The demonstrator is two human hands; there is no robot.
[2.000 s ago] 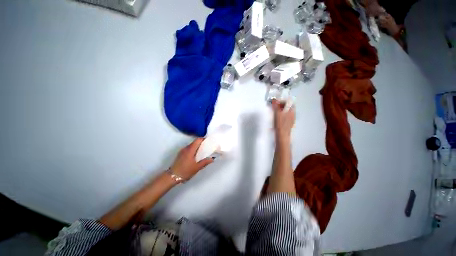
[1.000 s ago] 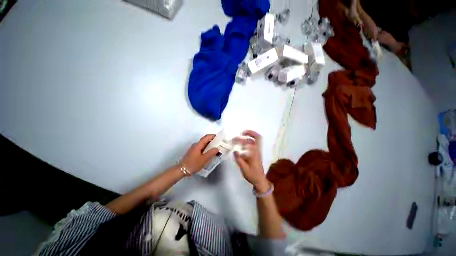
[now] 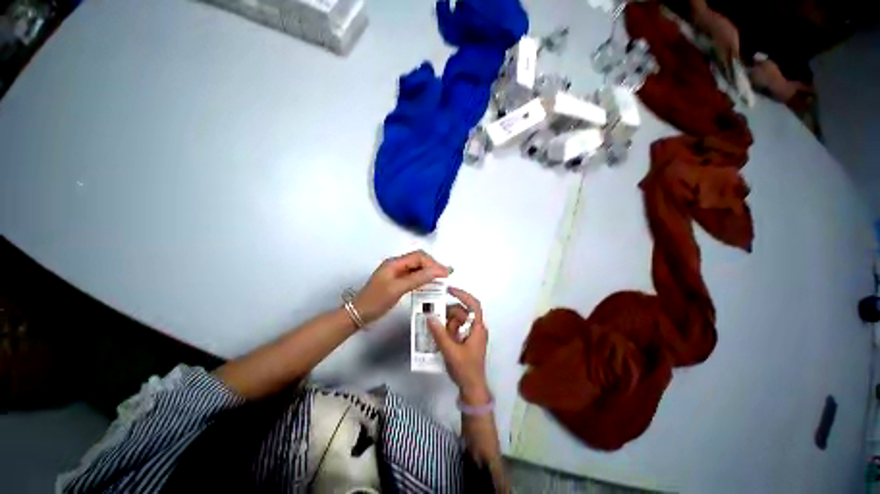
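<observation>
A white unit carton with a dark product picture on its front stands out between my hands, its long side running toward me. My left hand is at the carton's far end, fingers over the top edge. My right hand grips the carton's right side, thumb on the printed face. The end flap is hidden under my left fingers. No bottle shows in my hands.
A pile of clear bottles and loose white cartons lies ahead, between a blue cloth and a rust cloth. A carton block is far left. Another person's hands are far right.
My right hand has gone from the pile back to the carton. The carton has turned upright in view, its printed face now showing. The small item at my right fingers is no longer visible.
</observation>
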